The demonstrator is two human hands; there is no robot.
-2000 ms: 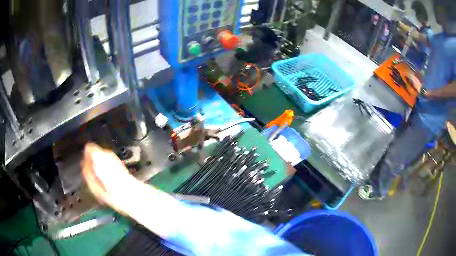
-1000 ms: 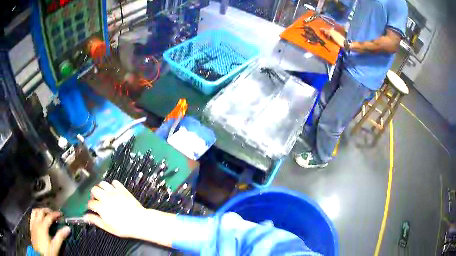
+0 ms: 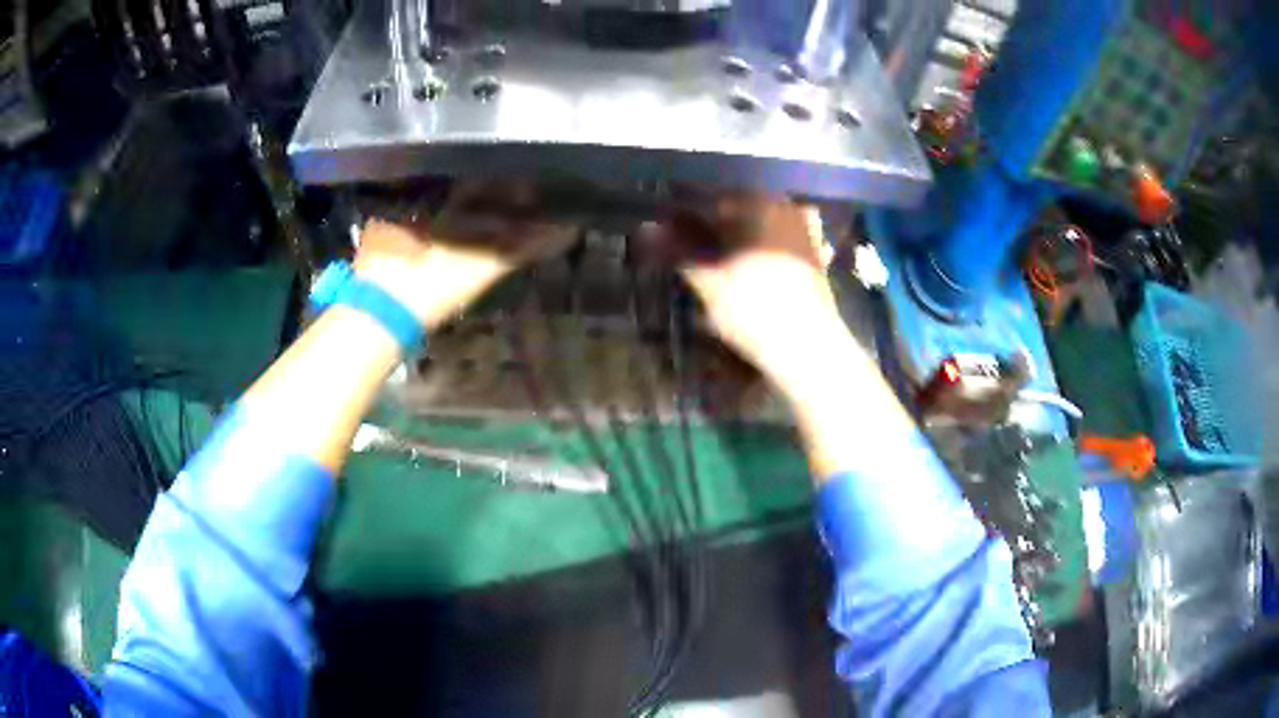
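Several thin black cables (image 3: pixel 671 470) run from between my hands down over the green mat towards me. Their far ends lie in shadow under the thick steel upper platen (image 3: pixel 603 161). My left hand (image 3: pixel 428 274), with a blue band at the wrist, reaches under the platen from the left. My right hand (image 3: pixel 765 288) reaches under it from the right. The fingers of both are blurred and dark, so their grip is hidden. The lower bed (image 3: pixel 512 372) shows below them. A narrow metal bar (image 3: pixel 526 470) lies on the mat.
A blue control box (image 3: pixel 1157 105) stands on a blue post at the right. A cable bundle (image 3: pixel 1017 526), an orange-handled tool (image 3: pixel 1118 452) and a blue perforated basket (image 3: pixel 1199 372) are at the right. More black cables (image 3: pixel 84 463) lie at the left. Steel guide posts rise above the platen.
The view has swung left from the side bench to the press. Both hands have gone from the cable bundle on the mat to under the platen, with several cables now between them.
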